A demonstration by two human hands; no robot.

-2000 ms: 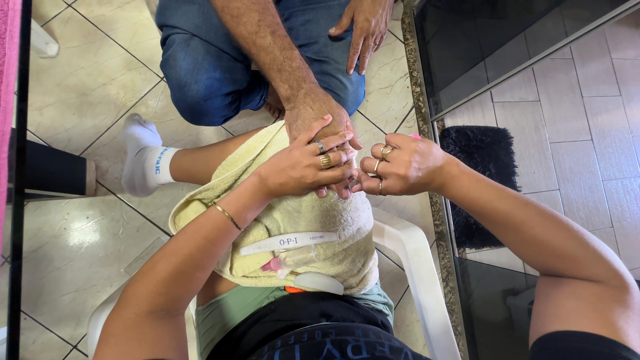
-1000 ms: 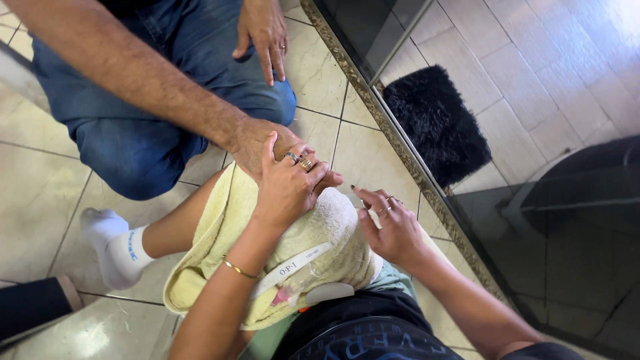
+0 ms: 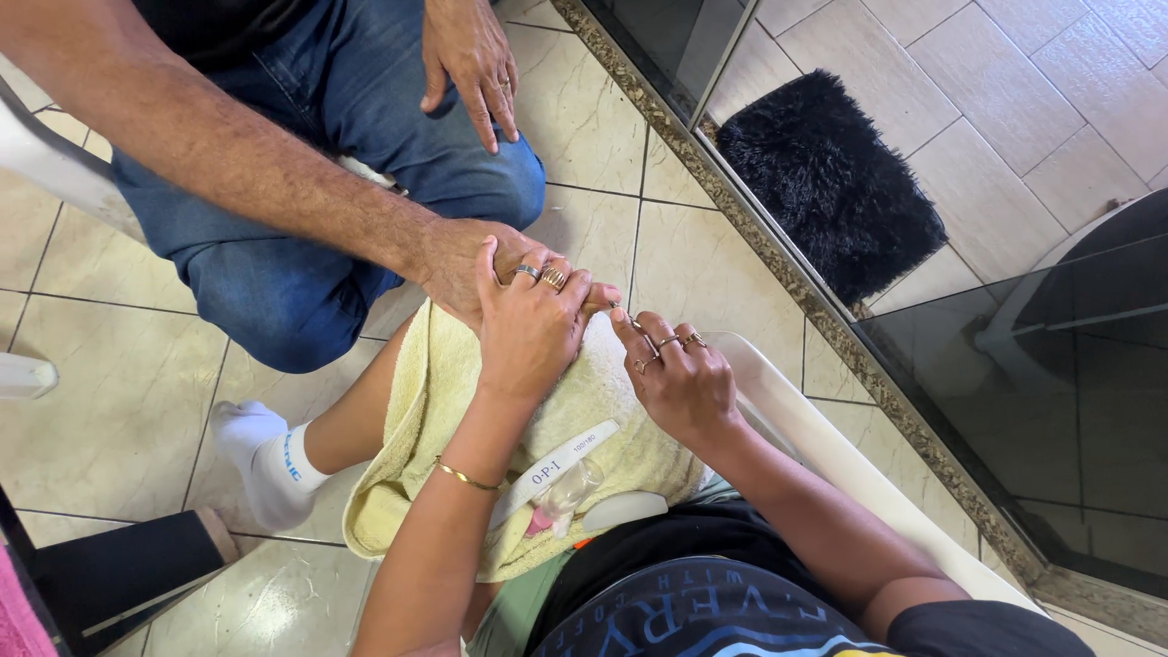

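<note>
My left hand (image 3: 534,319), with rings on its fingers, grips the right part of another person's hand (image 3: 456,265), which rests over my lap. In my right hand (image 3: 680,370) is a small metal tool (image 3: 630,315), its tip at one of that person's fingertips; its exact kind cannot be told. A pale yellow towel (image 3: 593,392) covers my lap. On it lie a white O.P.I nail file (image 3: 557,470), a small clear bottle with a pink part (image 3: 570,488) and a white oval object (image 3: 625,511).
The other person's free hand (image 3: 472,78) rests on their knee in jeans (image 3: 438,164). A white plastic chair (image 3: 821,438) is under me. A granite sill (image 3: 730,196) and a glass panel (image 3: 1049,411) run along the right, beyond them a black shaggy mat (image 3: 830,182). Dark furniture (image 3: 119,575) stands lower left.
My right hand has come in to the other person's fingertip, from a little apart one second ago. My left hand keeps its hold on their hand. The view has turned since the earliest frame.
</note>
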